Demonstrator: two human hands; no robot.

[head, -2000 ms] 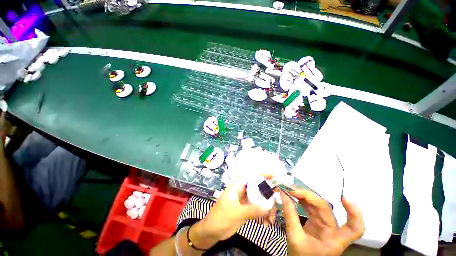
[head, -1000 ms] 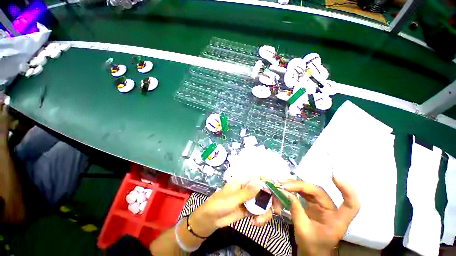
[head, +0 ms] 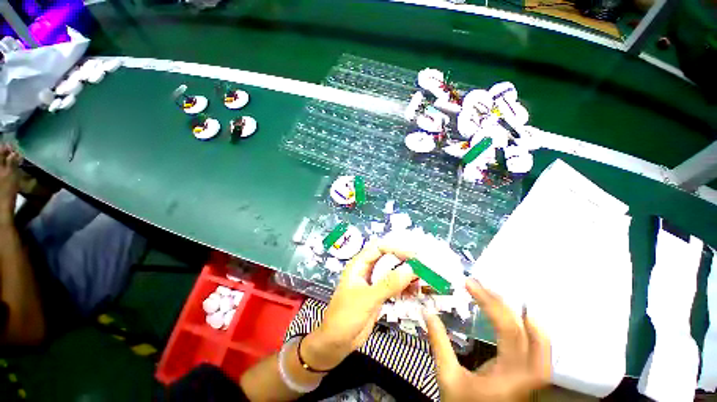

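Observation:
My left hand [head: 358, 294] holds a round white housing [head: 387, 271] between thumb and fingers above the near tray. A narrow green circuit board [head: 430, 276] sticks out from the housing to the right. The dark block is not visible now. My right hand [head: 499, 349] is just right of the board, thumb and fingers spread, with nothing seen in it. White adhesive pads [head: 421, 243] lie heaped under and behind the hands. Two housings with green boards lie beside the heap, one a little farther away [head: 343, 191], one closer [head: 346, 241].
A clear blister tray [head: 354, 118] bears a pile of assemblies [head: 491, 114]. Several assemblies [head: 246, 126] stand spaced at left. White sheets [head: 574, 275] lie at right. A red parts bin [head: 263, 326] holding white pieces is below the bench edge. A person's arm [head: 16, 267] is at far left.
The green board, seen between my hands a second ago, now extends from the housing in my left hand. My right hand has drawn away from it and opened. The dark block has gone out of sight.

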